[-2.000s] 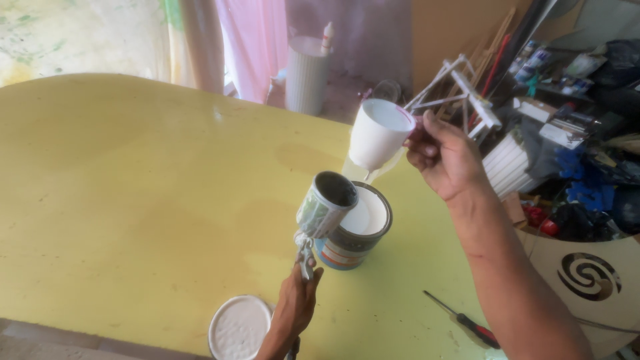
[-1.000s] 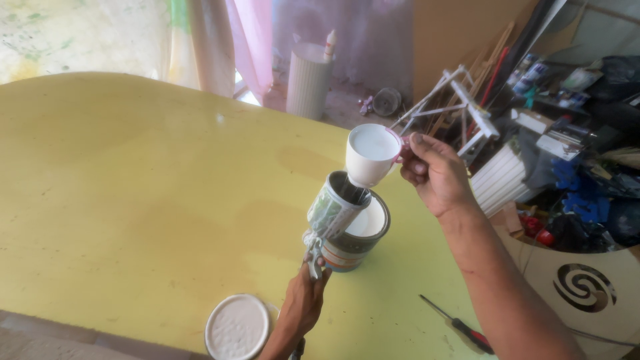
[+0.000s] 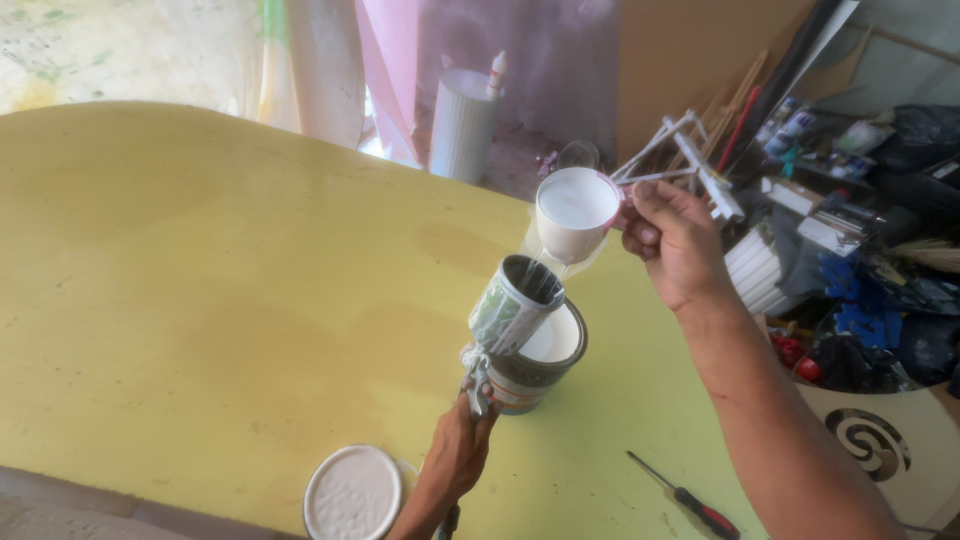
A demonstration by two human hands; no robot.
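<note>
My left hand (image 3: 461, 442) grips the metal handle of a paint-smeared cup of a spray gun (image 3: 517, 304), which leans with its dark mouth up. By its pink-stained handle, my right hand (image 3: 675, 240) holds a white cup (image 3: 576, 210) just above that mouth. Thin whitish strands run down from the cup's underside to the smeared container. Beneath and behind it, an open paint can (image 3: 529, 382) with white paint inside stands on the yellow table (image 3: 247, 322). What lies inside the smeared container is mostly hidden.
A paint-coated round lid (image 3: 354, 493) lies near the front edge, and a screwdriver (image 3: 682, 495) lies at the right. Beyond the table stand a ribbed white column (image 3: 463, 124) and a white frame (image 3: 694, 154). Clutter and a panel with a spiral cutout (image 3: 870, 442) are at the right.
The white cup was higher and tilted towards the far side two seconds ago; it has come down close over the smeared container. Both hands keep their holds.
</note>
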